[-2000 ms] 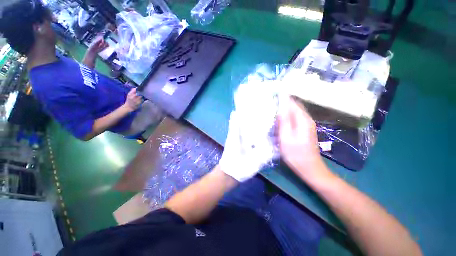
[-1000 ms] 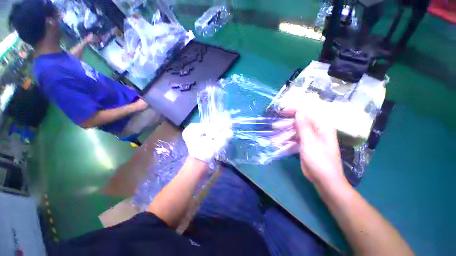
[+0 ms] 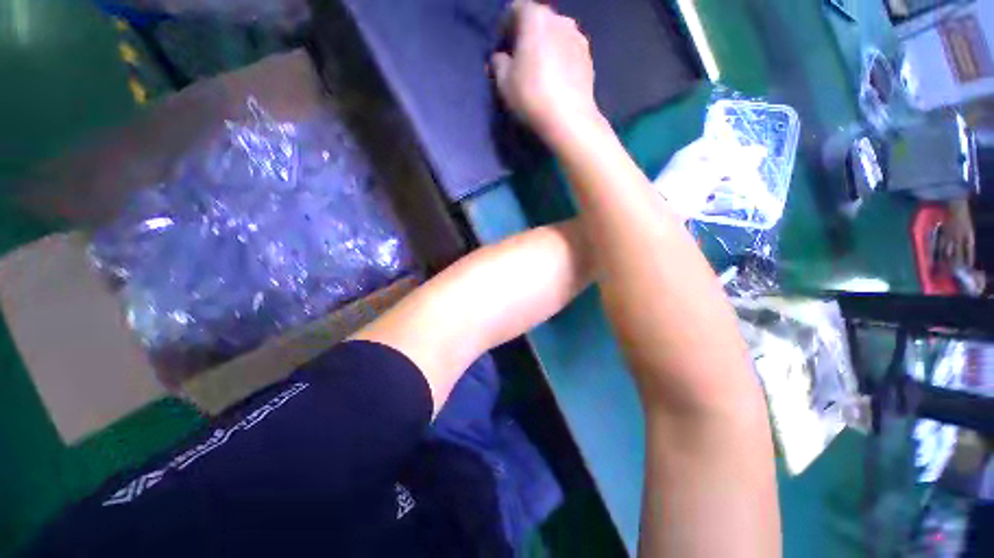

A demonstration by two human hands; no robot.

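My left hand (image 3: pixel 703 180), in a white glove, is shut on a clear rectangular plastic housing (image 3: pixel 783 164) above the green bench mat. My right hand (image 3: pixel 548 63), bare, is over the black parts tray (image 3: pixel 436 104) at the top, its forearm crossing above my left arm. Its fingers are curled and blurred; whether they hold anything cannot be told. No clip shows clearly in the tray.
The cream padded fixture (image 3: pixel 801 381) is right of my right forearm, beside the dark press frame (image 3: pixel 877 360). An open carton (image 3: pixel 82 338) of clear bagged pieces is at left. Another person's hand (image 3: pixel 957 242) shows at the far right.
The view has turned towards the tray and carton. My right hand has let go of the clear film and moved over the tray, crossing my left arm. My left hand now holds the housing out to the right.
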